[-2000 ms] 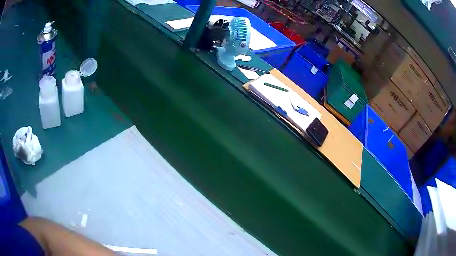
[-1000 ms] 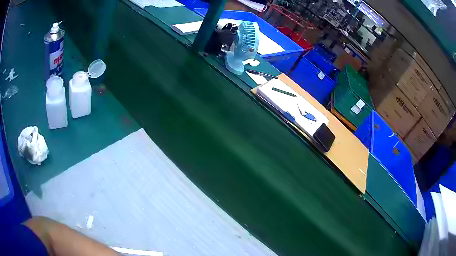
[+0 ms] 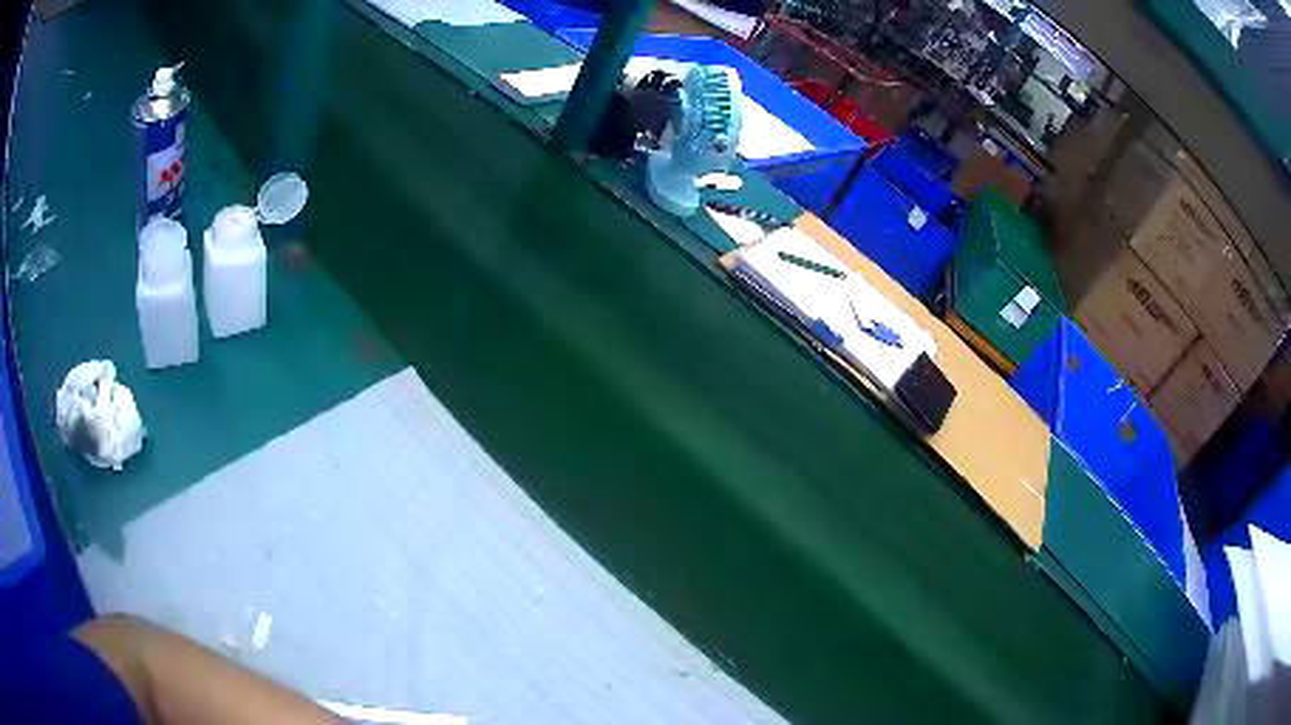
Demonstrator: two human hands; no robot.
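Note:
A large white sheet (image 3: 439,567) with faint lines lies on the near end of the green bench. A small white scrap (image 3: 261,629) lies on it, and a white strip (image 3: 389,712) shows at the bottom edge. A bare forearm with a blue sleeve enters at the lower left and crosses the sheet's near corner; its hand is cut off by the bottom edge. Neither of my hands is in view. A crumpled white wad (image 3: 99,415) sits beyond the sheet at the left.
Two white bottles (image 3: 169,305), one with its lid open, and a spray can (image 3: 162,149) stand behind the wad. A blue tote edge (image 3: 36,545) is at far left. Across the green strip are a fan (image 3: 694,139), notebook (image 3: 835,305) and phone (image 3: 925,392). White sheets (image 3: 1259,609) stand at right.
The view has shifted slightly, so the bench things sit a little further right in the picture. The forearm stays at the lower left. Nothing on the bench has visibly moved.

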